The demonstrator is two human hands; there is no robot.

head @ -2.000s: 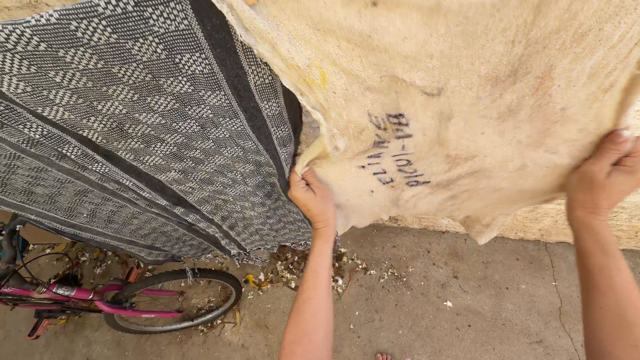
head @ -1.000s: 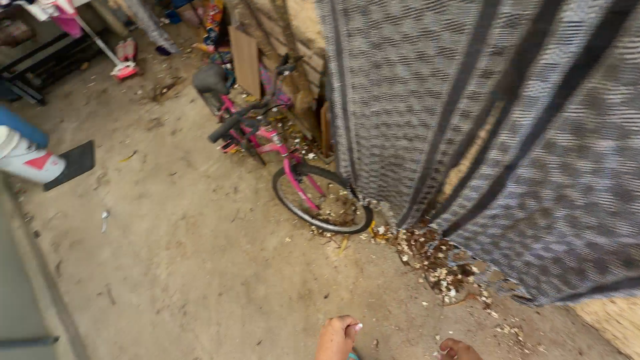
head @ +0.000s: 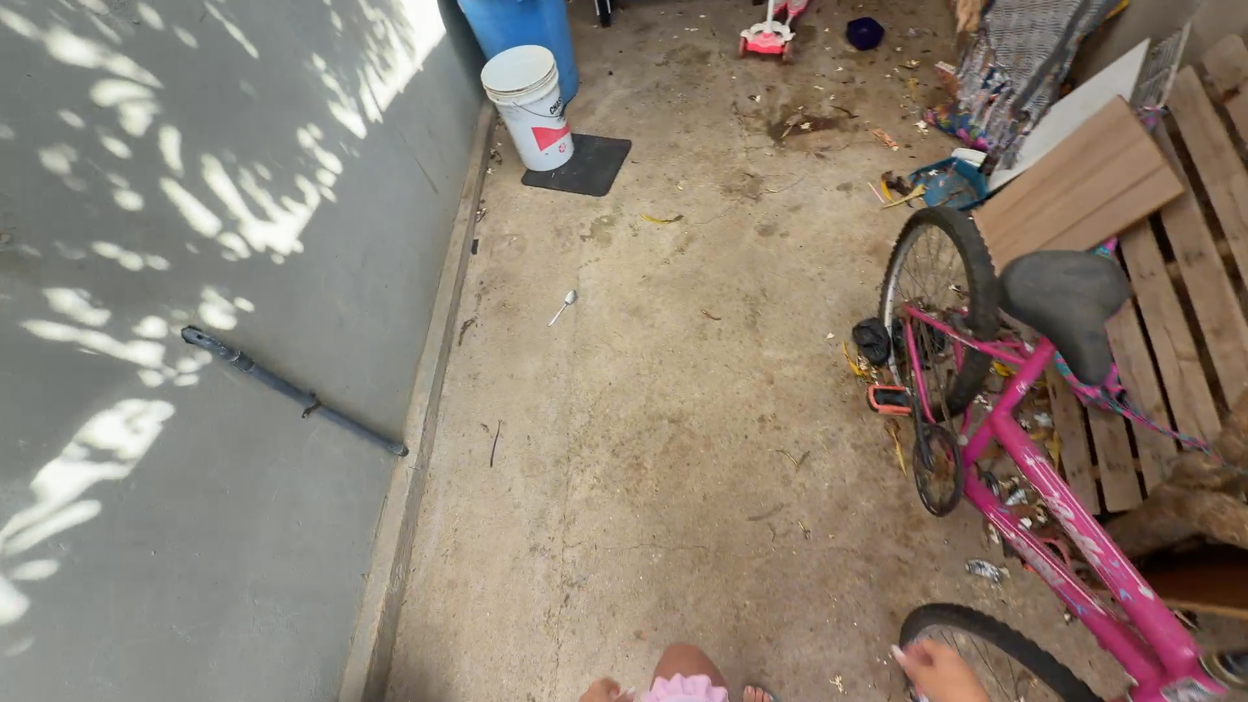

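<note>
At the bottom edge, my left hand (head: 604, 690) shows only in part, beside my knee and a pink scalloped garment edge (head: 685, 688); whether it holds anything is hidden. My right hand (head: 936, 671) is low on the right, in front of the front wheel (head: 994, 643) of a pink bicycle (head: 1035, 468). Its fingers are partly bent, and nothing can be seen in them. A metal spoon (head: 563, 307) lies on the concrete floor, well ahead of both hands.
A white plastic bucket (head: 531, 112) stands on a black mat (head: 585, 166) near a blue barrel (head: 526, 34). A grey wall (head: 244, 292) with a dark pipe (head: 292, 395) runs along the left. Wooden pallets (head: 1180, 322), a board (head: 1082, 185) and a blue dustpan (head: 951, 182) are at the right.
Two seconds ago both hands held a cream cloth bearing writing; it is out of view now. The view has swung left, away from the hanging patterned cloth.
</note>
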